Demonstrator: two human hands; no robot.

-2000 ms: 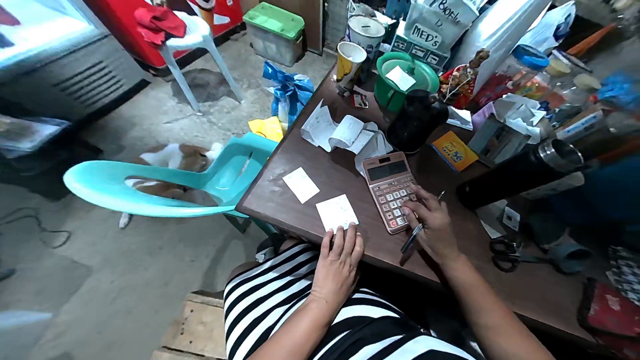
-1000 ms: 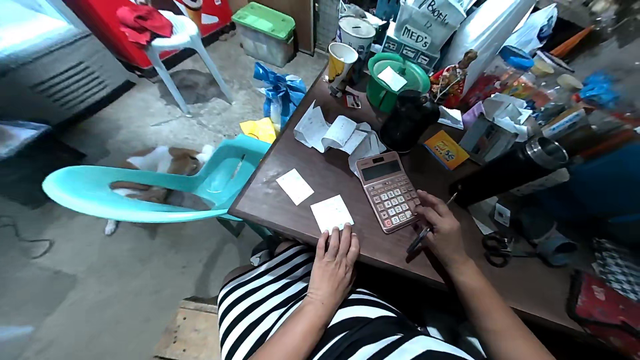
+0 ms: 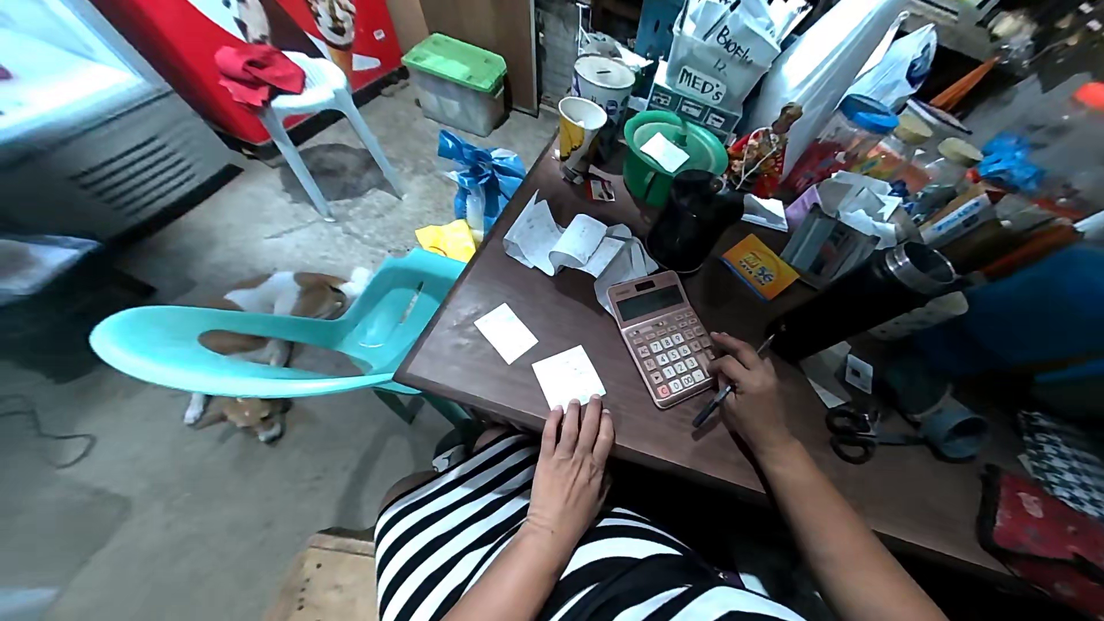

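Observation:
My left hand [image 3: 573, 466] lies flat at the table's front edge, its fingertips on the lower edge of a white paper slip [image 3: 567, 374] that bears writing. A second paper slip [image 3: 506, 333] lies up and to the left of it. My right hand [image 3: 749, 388] holds a pen [image 3: 712, 407] between its fingers, tip pointing down and left. That hand rests at the right side of a pink desktop calculator [image 3: 662, 338], its fingertips beside the keys. Long curled paper strips [image 3: 580, 243] lie beyond the calculator.
A black tumbler [image 3: 862, 297], scissors [image 3: 854, 433], a yellow-orange card [image 3: 759, 266], a dark pitcher [image 3: 690, 220] and a green container [image 3: 642, 177] stand or lie on the brown table [image 3: 466, 371]. A teal plastic chair [image 3: 259, 379] is at the left, with a dog [image 3: 302, 293] behind it.

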